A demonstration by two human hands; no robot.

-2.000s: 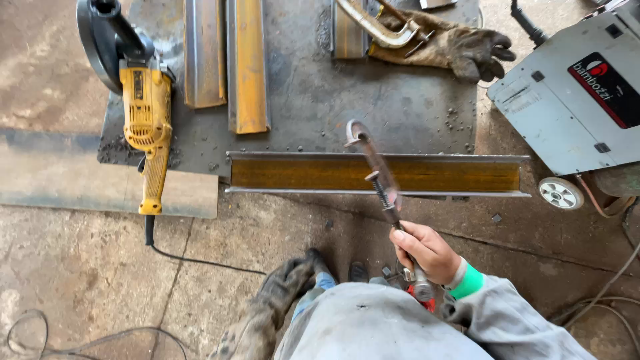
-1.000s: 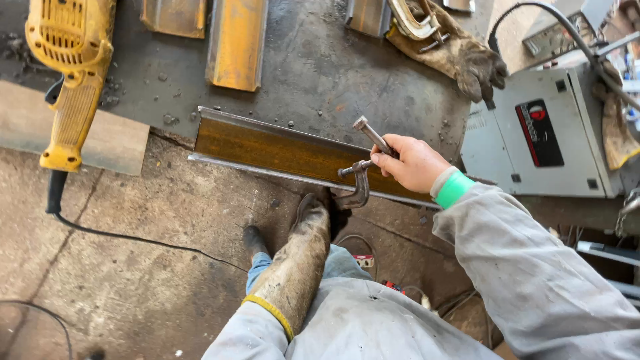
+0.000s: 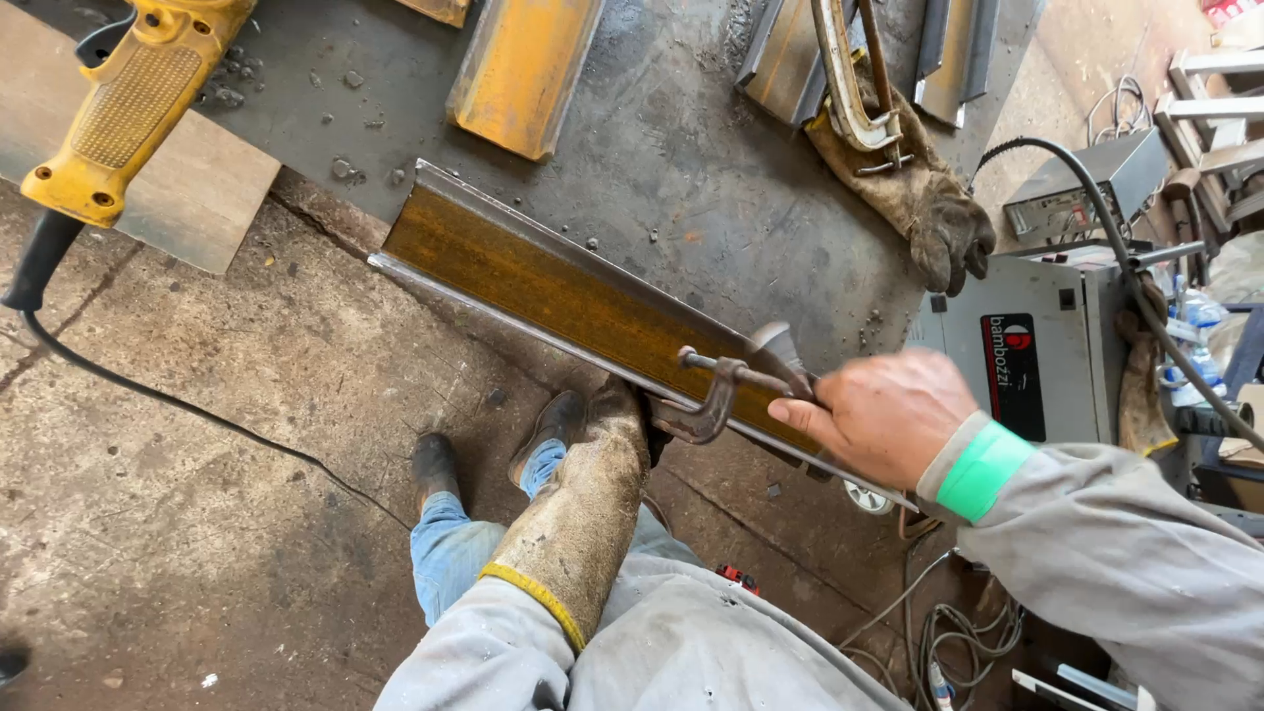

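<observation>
A rusty steel channel point(image 3: 553, 291) lies slantwise along the near edge of the metal tabletop. A C-clamp point(image 3: 719, 395) sits at the channel's near flange, its screw pointing over the channel. My bare right hand point(image 3: 889, 415) is closed at the clamp's screw end, around a blurred metal part; its exact grip is unclear. My left hand point(image 3: 617, 425), in a long leather welding glove, reaches to the near flange beside the clamp frame. Its fingers are hidden under the channel, so its hold does not show.
A yellow angle grinder point(image 3: 128, 109) with a black cord is at the left. More steel channels point(image 3: 528, 74) lie on the tabletop point(image 3: 681, 178). Another clamp point(image 3: 839, 89) rests by an empty leather glove point(image 3: 918, 188). A grey welding machine point(image 3: 948, 331) stands at the right, with cables around it.
My right hand has brought the C-clamp from above my lap to the channel's near flange. My gloved left hand has come up to the channel. The view has shifted and turned.
</observation>
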